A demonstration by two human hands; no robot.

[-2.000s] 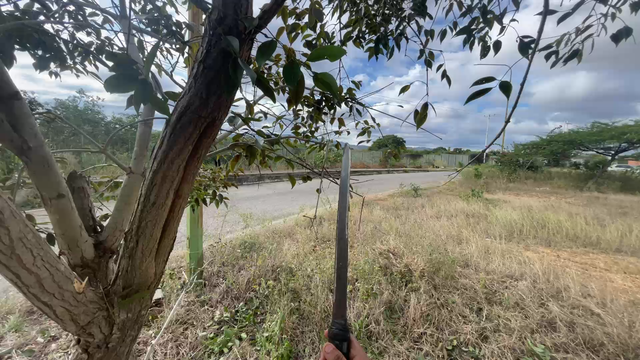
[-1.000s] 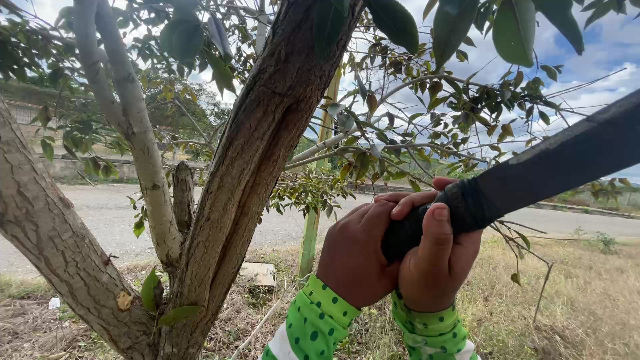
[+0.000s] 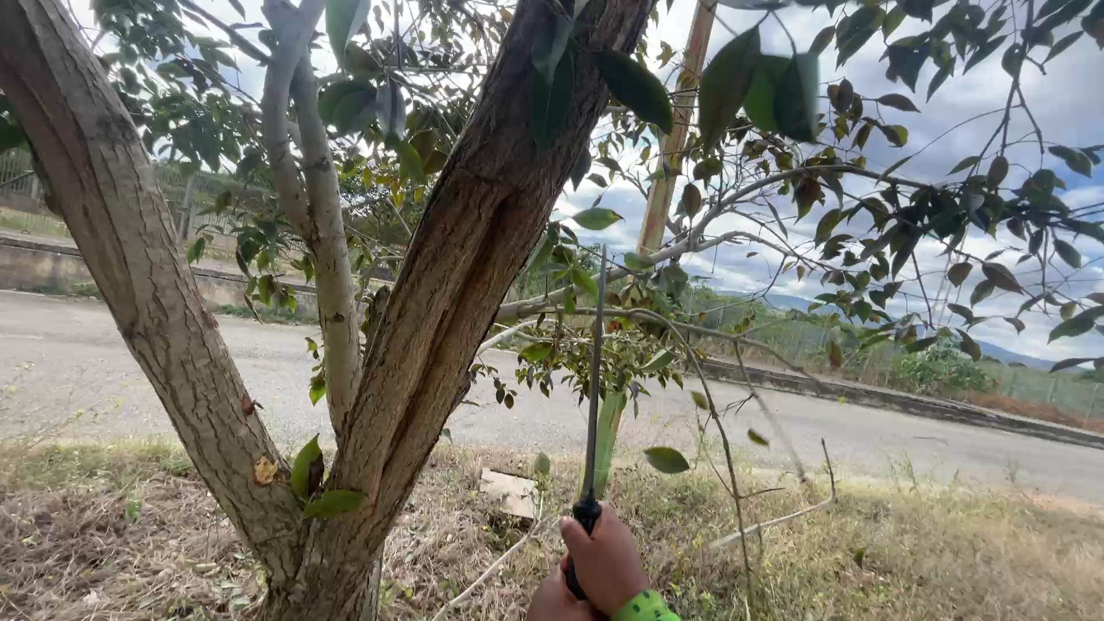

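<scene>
A machete with a long dark blade and black handle points upward, seen nearly edge-on. My right hand, in a green spotted sleeve, grips the upper part of the handle. Below it and to its left, my left hand is closed around the handle's lower end, partly cut off by the frame edge. The blade stands right of the thick leaning tree trunk, its tip overlapping leaves and a thin branch in view. Whether blade and branch touch, I cannot tell.
Another trunk leans left from the same base. Behind the blade stands a post, green low down. A flat slab lies in dry grass. A drooping twig hangs at right; beyond runs a paved road.
The machete has swung from slanting toward the upper right to upright, and both hands are now lower in view. Two seconds ago it was also upright. The view has shifted.
</scene>
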